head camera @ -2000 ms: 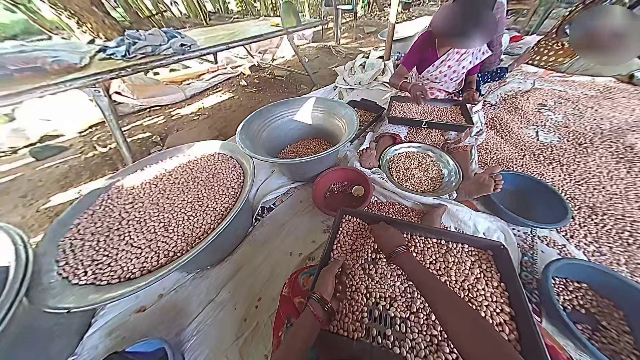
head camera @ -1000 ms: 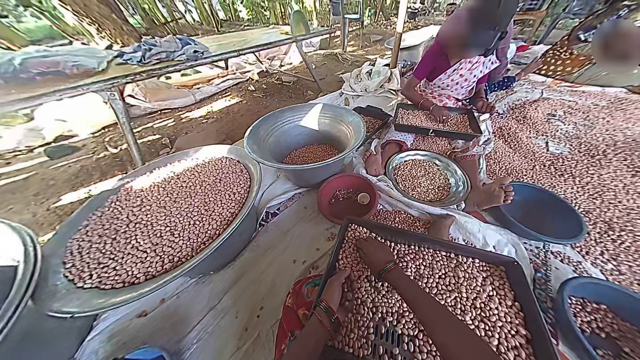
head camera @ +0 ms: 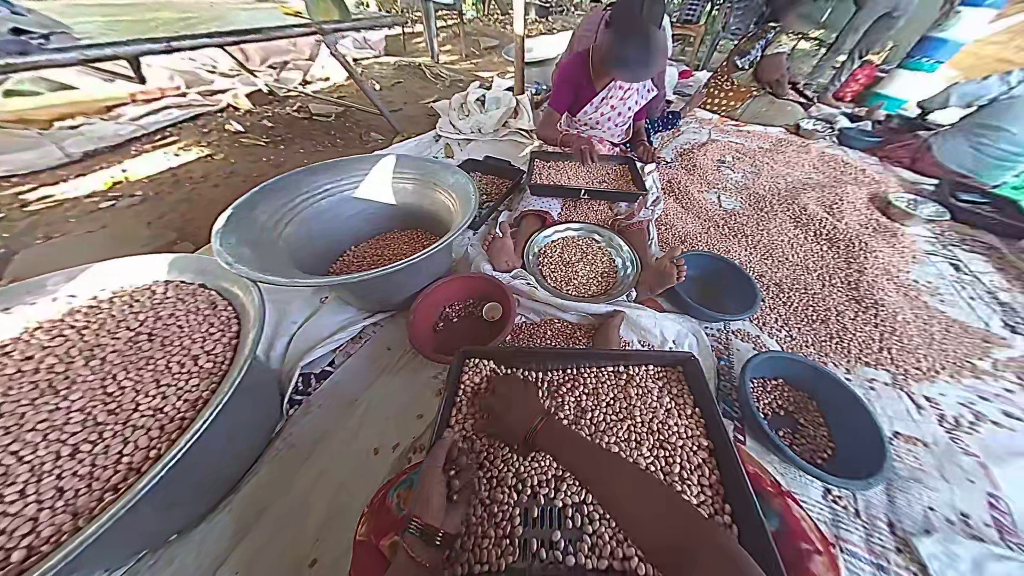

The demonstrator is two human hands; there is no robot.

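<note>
A black slotted plastic tray full of pinkish shelled peanuts rests across my lap. My right hand is down among the peanuts near the tray's far left corner, its fingers curled and partly hidden; whether it grips any cannot be told. At the tray's left edge my left hand, with bangles at the wrist, is cupped around a few peanuts. Some slots of the tray's bottom show between the peanuts near me. Just beyond the tray stands a red bowl with a few peanuts and a small round object.
Left are a wide metal basin heaped with peanuts and a deep metal basin. A co-worker sits ahead with a tray and a steel bowl. Blue-grey bowls and a large peanut pile lie right.
The view has swung to the right. My right hand has moved toward the tray's left side, nearer my left hand, which stays at the left edge.
</note>
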